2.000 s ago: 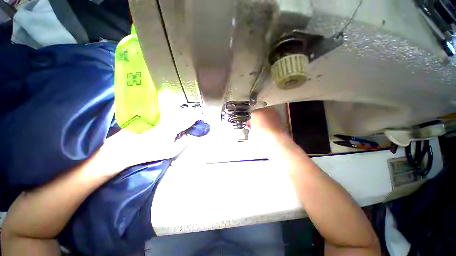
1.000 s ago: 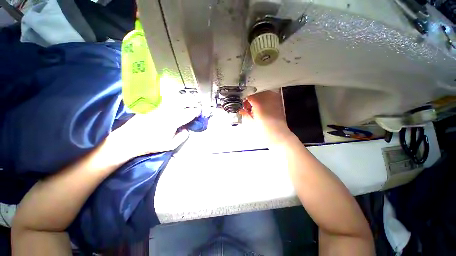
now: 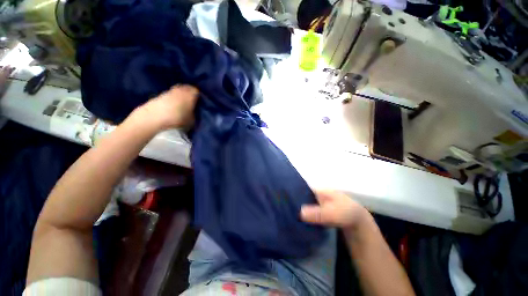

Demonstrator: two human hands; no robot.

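Note:
A dark navy garment piece (image 3: pixel 249 191) hangs from the machine table over the wearer's lap, with more of it heaped on the table at the upper left. My left hand (image 3: pixel 176 107) grips its bunched upper part, fingers partly hidden by cloth. My right hand (image 3: pixel 331 209) holds its lower right edge, thumb on top, other fingers hidden behind the cloth. The cream sewing machine (image 3: pixel 428 63) stands at the right. Its presser foot area (image 3: pixel 338 84) is in bright light, apart from both hands.
A smartphone (image 3: pixel 387 130) lies on the machine bed. Thread snips (image 3: pixel 429 165) and black-handled scissors (image 3: pixel 487 193) are right of it. A neon tag (image 3: pixel 309 51) hangs left of the needle. Grey and white cloth (image 3: pixel 231 26) lies behind. A second machine (image 3: pixel 43 29) is at far left.
Both hands have left the needle area and moved towards the lap. The navy garment is now pulled across in front of the wearer, held by both. The view has shifted back and left.

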